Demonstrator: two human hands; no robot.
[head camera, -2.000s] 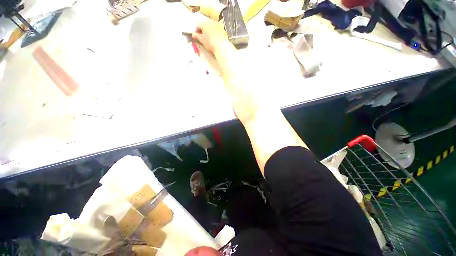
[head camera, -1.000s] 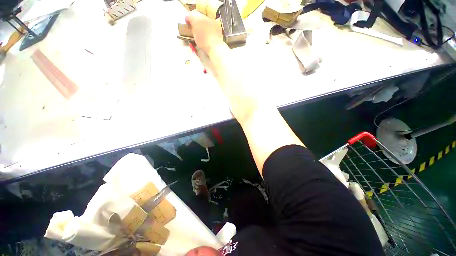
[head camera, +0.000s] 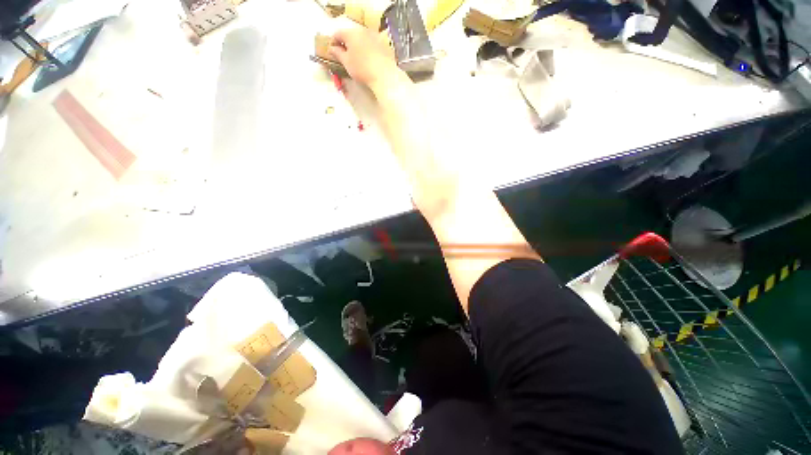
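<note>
My right hand (head camera: 345, 53) is at the far part of the pale table, fingers closed on a small tan ticket (head camera: 324, 46). A red-tipped pen (head camera: 338, 83) lies just below the hand. A cream-white fabric bundle (head camera: 311, 391) is at my body at lower left, with several tan tickets (head camera: 289, 373) and a grey pointed strip or blade (head camera: 283, 349) on it. A small patch of skin (head camera: 360, 447) shows at the bottom edge, perhaps my left hand or arm; its fingers cannot be made out.
A dark grey metal block (head camera: 410, 40) stands right of my hand. A grey template (head camera: 238, 84), reddish strip (head camera: 93, 133) and grey fabric strip (head camera: 544, 89) lie on the table (head camera: 293, 178). Navy strips (head camera: 591, 19) are at back right. A wire trolley (head camera: 711, 355) stands at right.
My right hand has shifted slightly left and away from me. The tan ticket, not visible at its fingers in the oldest frame, now shows there. The bundle has hardly moved.
</note>
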